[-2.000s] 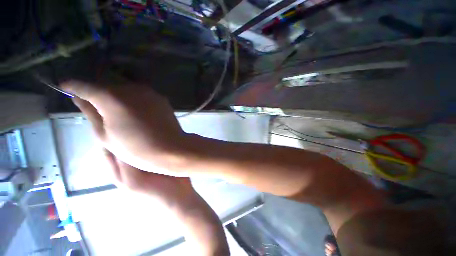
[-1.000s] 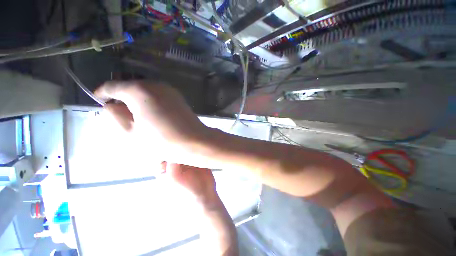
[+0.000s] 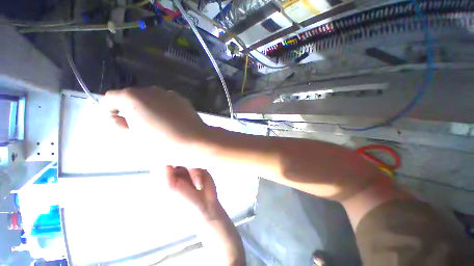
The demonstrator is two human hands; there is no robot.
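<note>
My right hand [image 3: 150, 111] reaches in from the right under a brown sleeve. Its fingers are closed on a thin pale cable [image 3: 80, 80], whose free part curves up from the fingertips. My left hand [image 3: 195, 187] is lower, in front of the glaring white panel [image 3: 114, 208]. Its fingers are loosely curled and apart, and no object shows in them; glare washes out the area around both hands. A hand tool with red and yellow handles [image 3: 392, 156] lies at the right, partly hidden behind my right forearm.
The dark cabinet opening has wires, slotted ducts [image 3: 353, 26] and modules along the top. Another pale cable [image 3: 213, 60] hangs in front of it. A blue cable [image 3: 429, 62] loops at the right. A metal crossbar [image 3: 332, 94] runs below. Blue-and-white machine parts [image 3: 47, 221] stand at lower left.
The view has shifted. My right hand still holds the cable. My left hand has come out from behind my right hand and sits lower. The tool is now more covered by my forearm.
</note>
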